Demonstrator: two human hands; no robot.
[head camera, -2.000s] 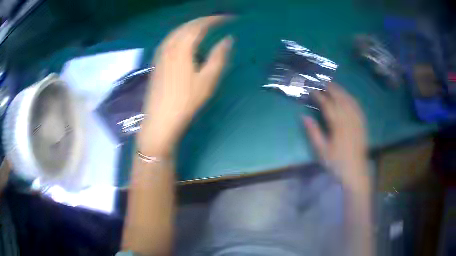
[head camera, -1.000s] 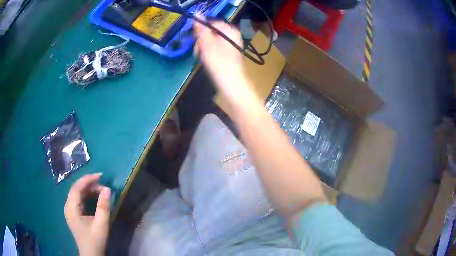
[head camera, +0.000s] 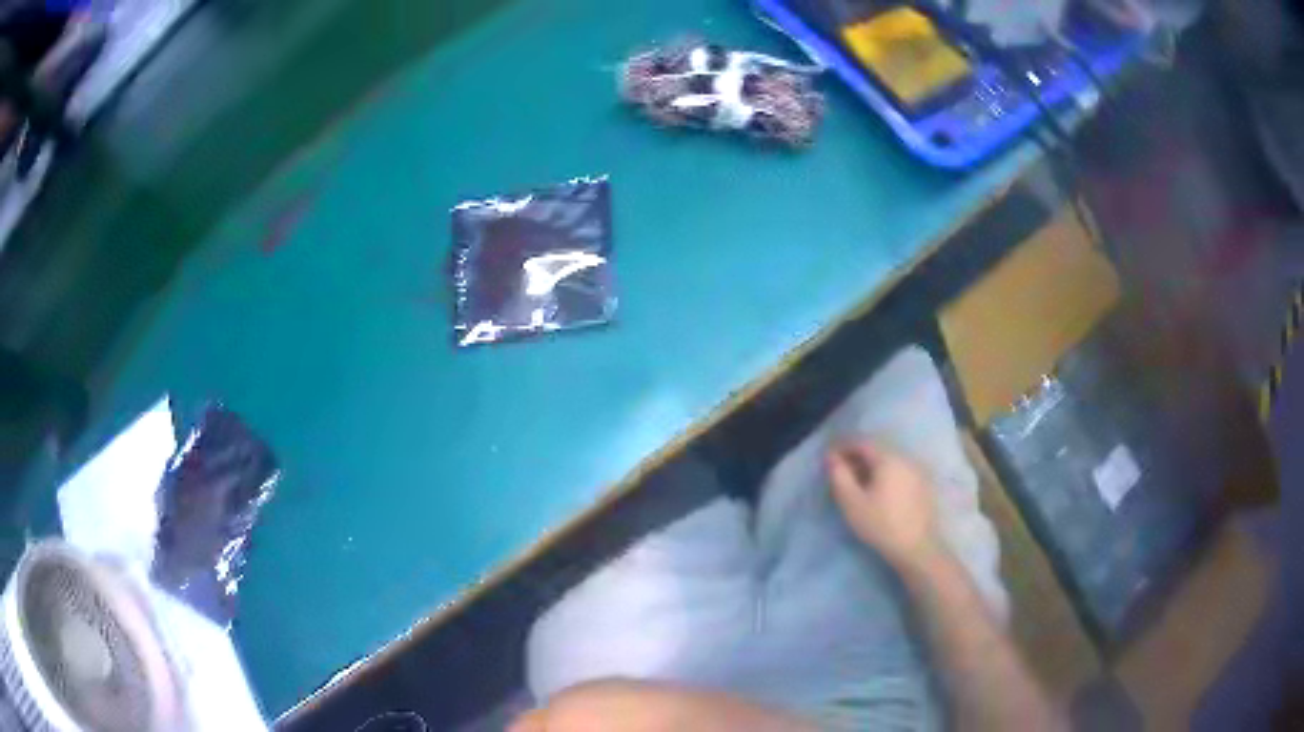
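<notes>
A dark shiny flat pouch (head camera: 532, 265) lies on the green bench. A tied brown, black and white lead wire bundle (head camera: 725, 95) lies beyond it, near the blue tray. A second dark shiny pouch (head camera: 212, 501) lies partly on white paper (head camera: 117, 472) at the left. My right hand (head camera: 882, 501) is curled over my right thigh, with nothing visible in it. A blurred part of my left arm or hand (head camera: 644, 709) shows at the bottom edge, cut off; its fingers cannot be made out.
A white round fan (head camera: 89, 651) stands at the lower left. A blue tray (head camera: 951, 143) with a yellow sponge (head camera: 907, 55) and cables is at the upper right. An open carton (head camera: 1030, 315) holding plastic-wrapped packs (head camera: 1101, 486) is right of my legs. The bench edge runs diagonally before my lap.
The view has turned left, bringing the fan, paper and second pouch into sight. My right hand has come from beside the blue tray to my thigh. My left hand has dropped to the bottom edge.
</notes>
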